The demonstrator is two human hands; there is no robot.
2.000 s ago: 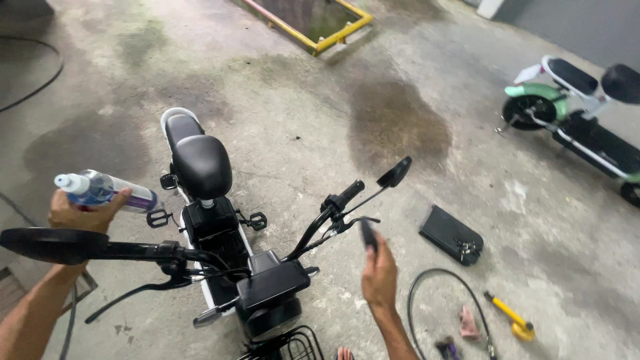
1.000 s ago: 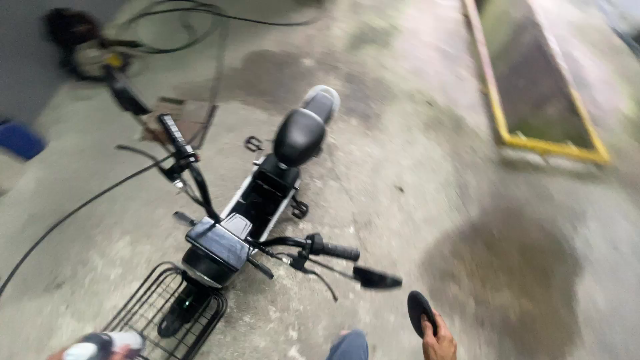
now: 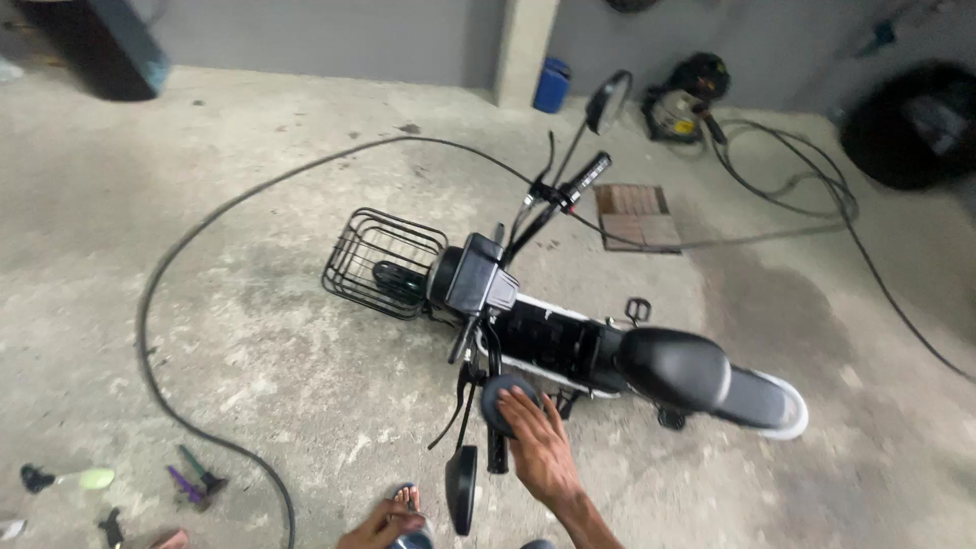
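Note:
An electric scooter with a black seat [image 3: 675,368] stands below me, its wire basket [image 3: 385,263] toward the left. My right hand [image 3: 537,446] holds a round dark pad [image 3: 503,404] over the near handlebar; whether the pad touches the bar I cannot tell. Close by is the near handlebar grip [image 3: 497,453], with a black mirror [image 3: 460,490] hanging lower. At the bottom edge, my left hand [image 3: 380,526] is partly cut off beside a foot, its fingers bent; what it holds is unclear. The far mirror [image 3: 608,103] points up toward the wall.
A long black hose [image 3: 145,305] curves over the concrete floor. Brushes [image 3: 200,476] lie at lower left. Beyond the scooter are a floor drain cover [image 3: 637,217], a pressure washer [image 3: 675,114], a blue container [image 3: 552,85] and a pillar [image 3: 526,53].
The view has swung strongly round the scooter. The right hand with its pad, earlier beyond the mirror, is now over the near handlebar. The bottle seen in my left hand earlier no longer shows clearly.

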